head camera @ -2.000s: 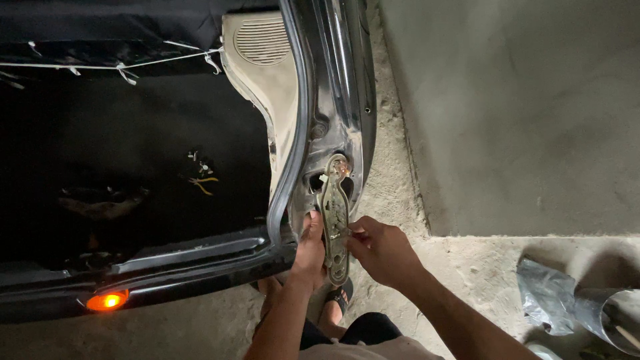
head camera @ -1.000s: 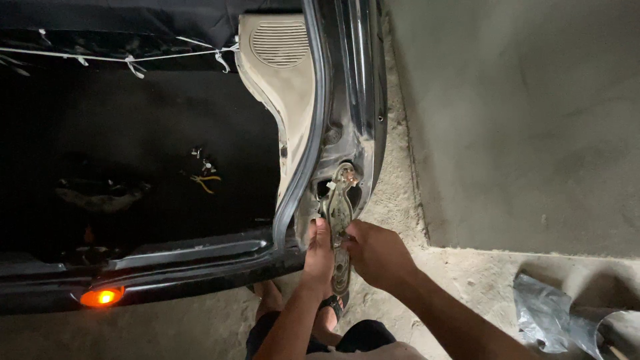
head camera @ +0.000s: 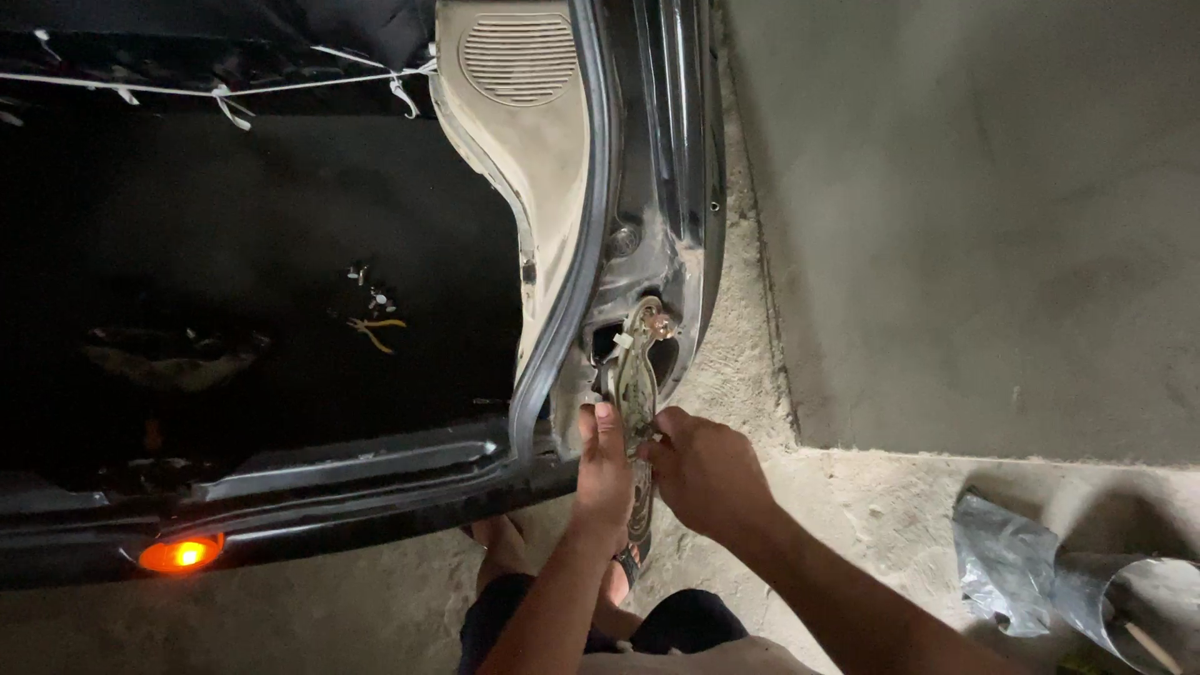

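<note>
An elongated tail-light bulb holder plate point(head camera: 639, 375), dirty and pale, is held over the opening in the car's rear corner panel point(head camera: 689, 267). My left hand point(head camera: 605, 469) grips its left edge, thumb pointing up. On the opposite edge, the bent fingers of my right hand point(head camera: 708, 469) pinch or press at its middle; what lies between the fingertips is hidden. A small white connector point(head camera: 622, 340) and a coppery part point(head camera: 662, 326) show near the plate's upper end. The lower end hangs beyond my hands, above my foot.
Yellow-handled pliers point(head camera: 380, 333) and small metallic pieces point(head camera: 380, 300) lie in the dark trunk. A black rubber seal point(head camera: 586, 253) borders beige trim point(head camera: 525, 159). An orange lamp point(head camera: 181, 553) glows on the bumper. A plastic bag point(head camera: 1005, 562) and a bucket-like container point(head camera: 1153, 600) stand near the concrete slab point(head camera: 975, 225).
Between two seconds ago and now, the plate has turned in my hands, showing its face more obliquely. Both hands stay on its edges.
</note>
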